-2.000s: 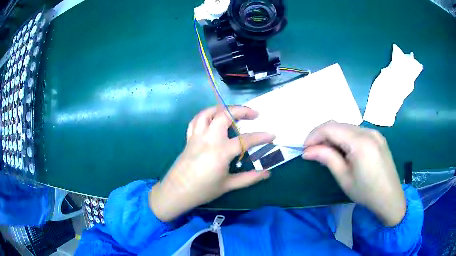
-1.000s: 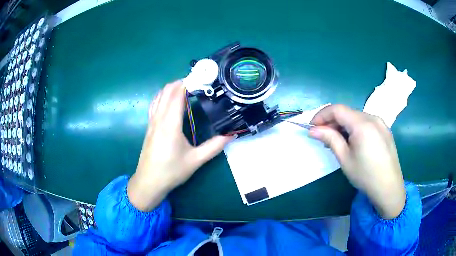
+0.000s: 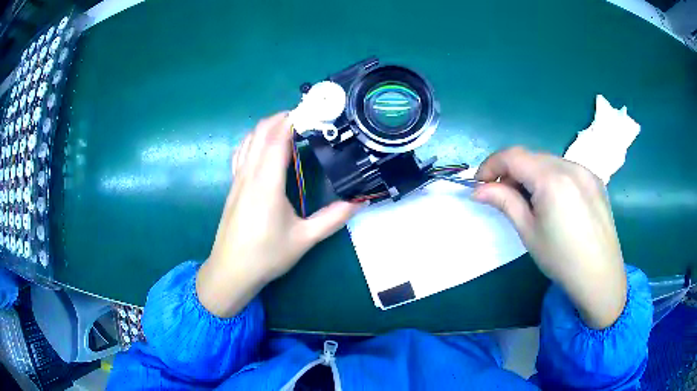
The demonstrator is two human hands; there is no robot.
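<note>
A black optical module [image 3: 355, 164] stands on the green bench with its lens [image 3: 393, 108] facing up and a white round part [image 3: 324, 101] to the lens's left. My left hand [image 3: 267, 202] grips the module's left and lower side, with coloured wires [image 3: 299, 179] beside the fingers. My right hand [image 3: 539, 202] pinches thin silver tweezers [image 3: 461, 181], whose tips reach the wires [image 3: 451, 169] at the module's right end. A white sheet [image 3: 439, 240] with a black patch [image 3: 397, 295] at its corner lies under the wires and right hand.
A crumpled white wipe [image 3: 604, 141] lies at the right, partly behind my right hand. A clear blister tray [image 3: 27, 153] with rows of round whitish parts stands at the left edge. A white rail runs along the bench's far edge.
The left hand went from the sheet to the module, which now sits nearer and turned. The tweezers moved from the black patch up to the wires. Since one second ago, the module has shifted slightly right.
</note>
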